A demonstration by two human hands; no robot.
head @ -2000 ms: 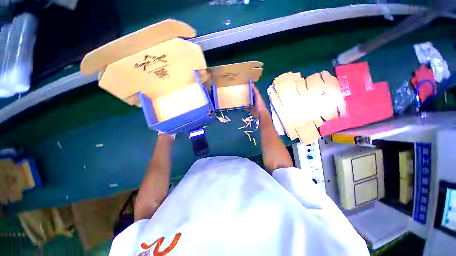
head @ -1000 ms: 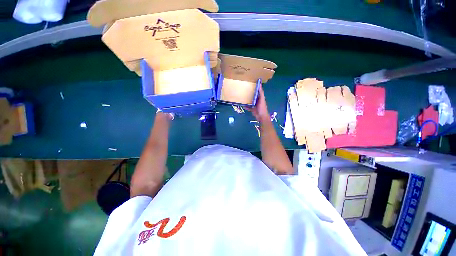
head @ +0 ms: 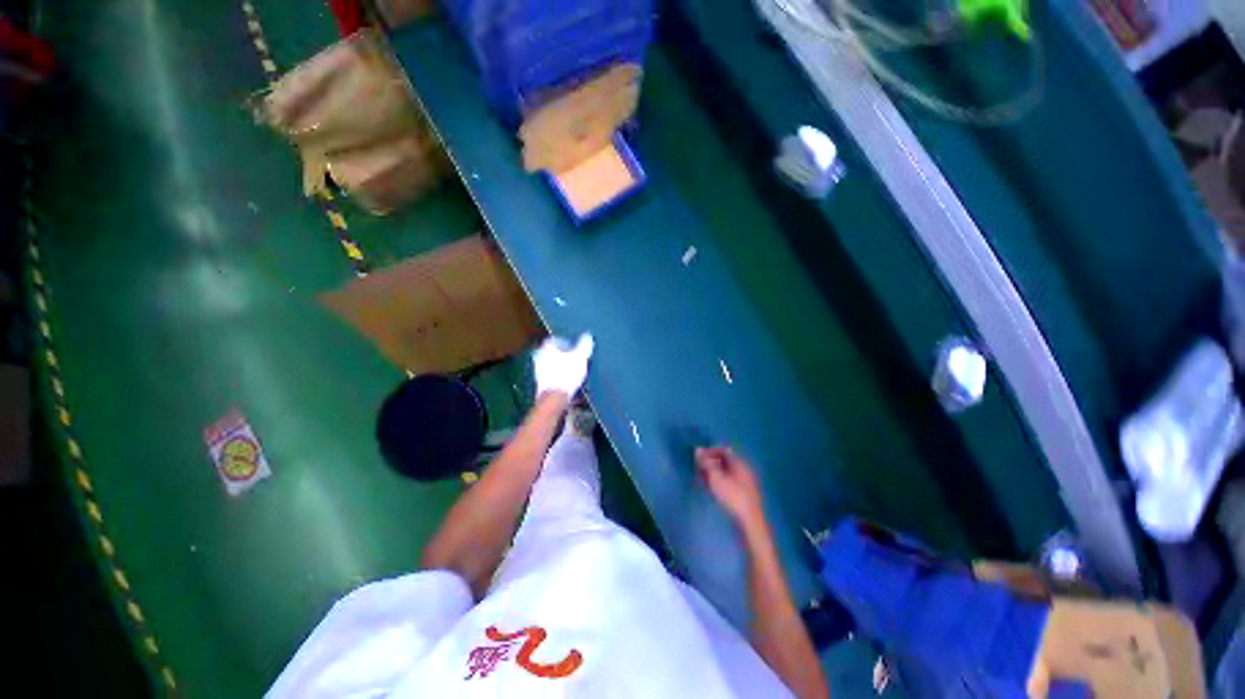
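Note:
My left hand point(head: 561, 366), in a white glove, is at the bench's near edge, with its fingers somewhat apart and nothing visible in it. My bare right hand point(head: 729, 478) is over the green bench point(head: 642, 314), its fingers loosely bent; whether it holds something small cannot be told. Blue mailer boxes point(head: 928, 615) stand at the lower right, blurred, with a brown open lid point(head: 1113, 649). Neither hand touches them. Another open mailer box point(head: 597, 182), blue outside and brown inside, lies farther along the bench in front of a blurred blue pile point(head: 553, 41).
A round dark stool point(head: 432, 426) and a brown carton point(head: 444, 307) are beside the bench at left. A waste carton point(head: 362, 123) is beyond. A metal rail point(head: 963, 260) runs along the right. Small tan scraps point(head: 726, 372) and crumpled clear plastic point(head: 961, 374) lie about.
The view has swung left along the bench. Both hands have let go of the two open boxes, now at the lower right, and moved away from them.

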